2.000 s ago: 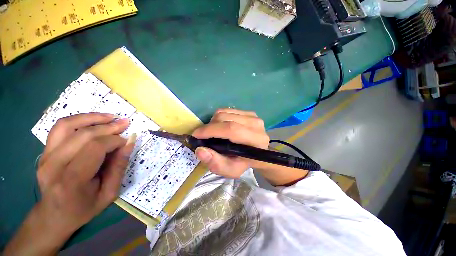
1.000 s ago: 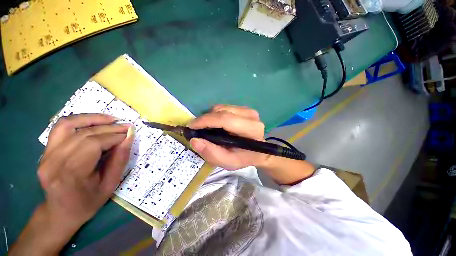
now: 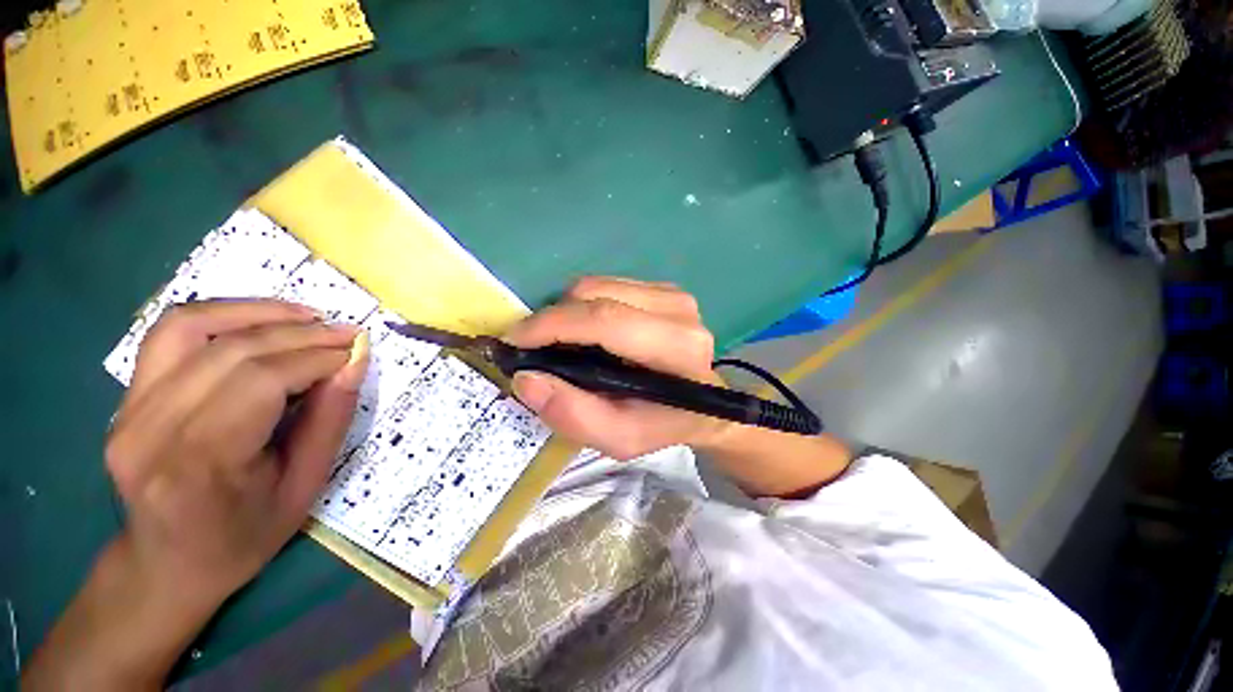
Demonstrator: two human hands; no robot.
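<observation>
The white PCB panel [image 3: 419, 466] with dark dots lies on a yellow-tan backing board [image 3: 365, 223], tilted on the mat. My right hand [image 3: 615, 365] holds the black soldering iron [image 3: 649, 388] like a pen; its thin tip points left over the panel's middle. Whether the tip touches the panel is unclear. My left hand [image 3: 237, 433] is over the panel's left part, thumb and index fingertip pinched together close to the iron tip. A small pale cover shows at the fingertips. I cannot make out solder wire between them.
Yellow PCB panels [image 3: 176, 81] lie stacked at the far left of the green mat [image 3: 568, 176]. A small whitish box [image 3: 723, 47] stands beside the black soldering station [image 3: 865, 81], whose cables [image 3: 930, 189] hang over the bench edge. Blue stools stand on the grey floor.
Since two seconds ago the iron and my right hand have moved slightly up and left. The panel has shifted slightly in view. My left hand stays pinched, with little change in the last second.
</observation>
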